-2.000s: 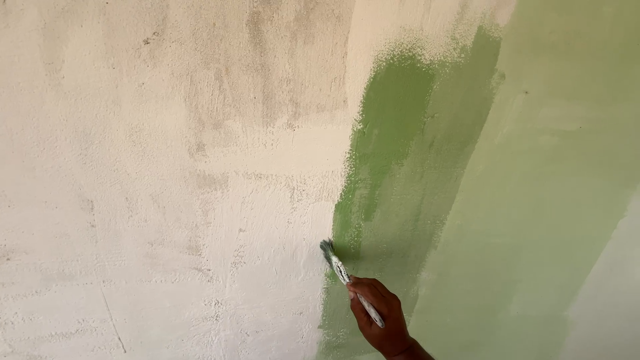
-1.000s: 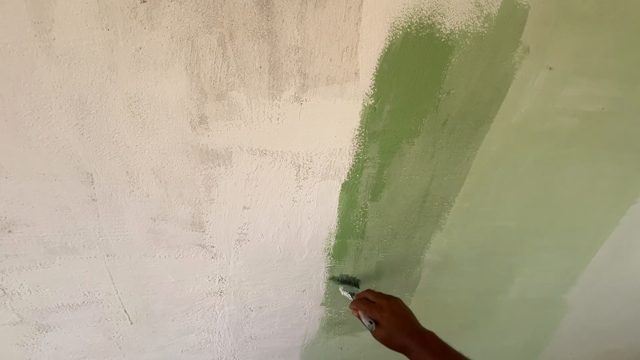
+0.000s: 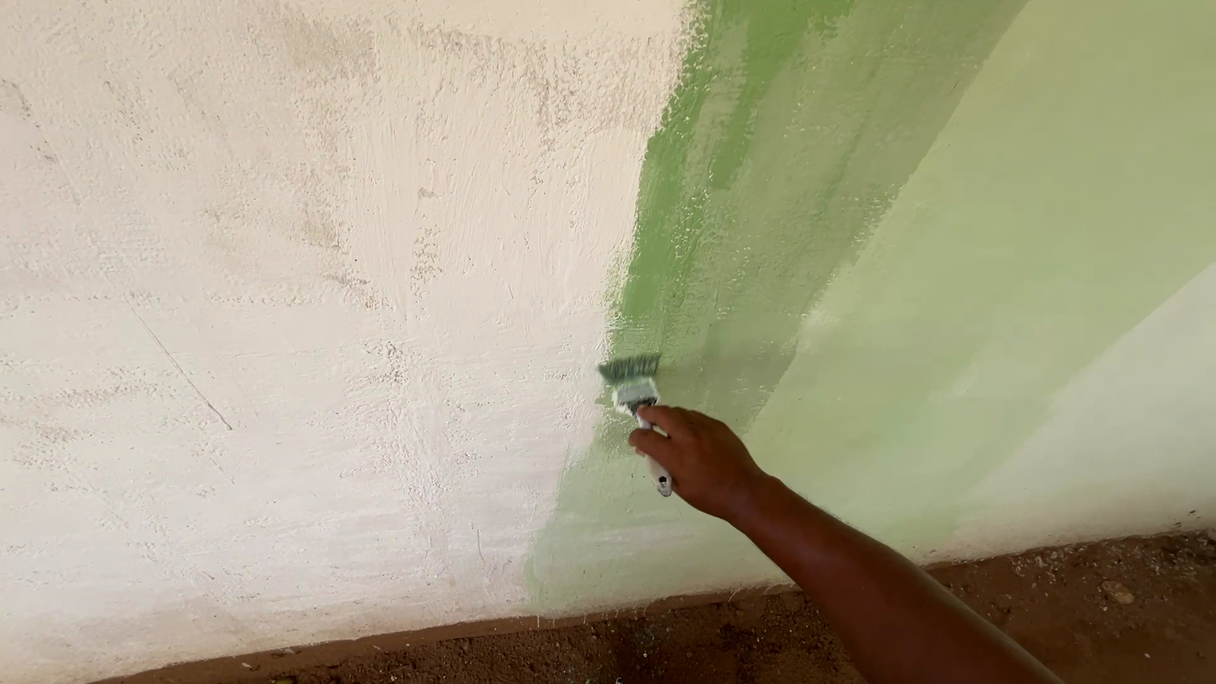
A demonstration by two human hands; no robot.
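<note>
My right hand (image 3: 698,456) grips the handle of a flat paintbrush (image 3: 636,391), just right of the middle of the head view. Dark green paint coats the bristles, which point up and lie against the wall at the left edge of the green area. Above the brush a darker green painted band (image 3: 665,228) runs up to the top of the view, with paler green paint (image 3: 959,313) to its right. Off-white rough plaster wall (image 3: 380,380) lies left of the brush. My left hand is out of view.
Brown bare soil (image 3: 532,655) meets the foot of the wall along the bottom of the view. A small stone (image 3: 1117,593) lies on the soil at the lower right. A pale unpainted-looking patch (image 3: 1140,427) of wall shows at the right.
My right hand has moved down the wall with the brush, along the left edge of the green. The view has tilted down, and the soil now shows.
</note>
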